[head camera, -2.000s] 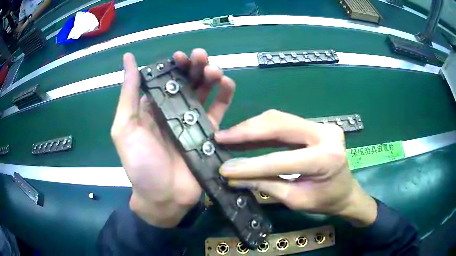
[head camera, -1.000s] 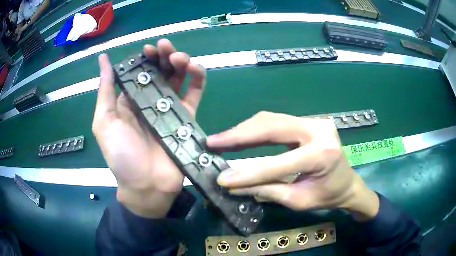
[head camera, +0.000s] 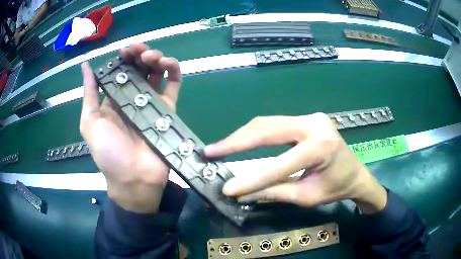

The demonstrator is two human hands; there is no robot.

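Observation:
My left hand (head camera: 129, 136) holds a long dark grey fixture base (head camera: 169, 132) tilted, its upper end at the left and lower end at the right. Silvery round pieces show along it, five plainly. My right hand (head camera: 303, 157) is at the bar's lower part, index fingertip on its edge, thumb and another fingertip over the last station, which they hide. Whether a piece is between these fingertips cannot be told. A brass-coloured fixture plate (head camera: 275, 244) with six ringed holes lies on the dark green bench below.
Grey bars lie on the far white rail (head camera: 296, 54) and on the green belt (head camera: 360, 117). A stacked dark fixture (head camera: 272, 35) is behind. A green label (head camera: 381, 147) is at right. Red and blue bins (head camera: 103, 24) are far left. A small white piece (head camera: 94, 201) lies on the bench.
The held bar has shifted left, and my right fingertips have moved down along it to its lower end. On the belts, the stacked dark fixture has moved left and the near bars right.

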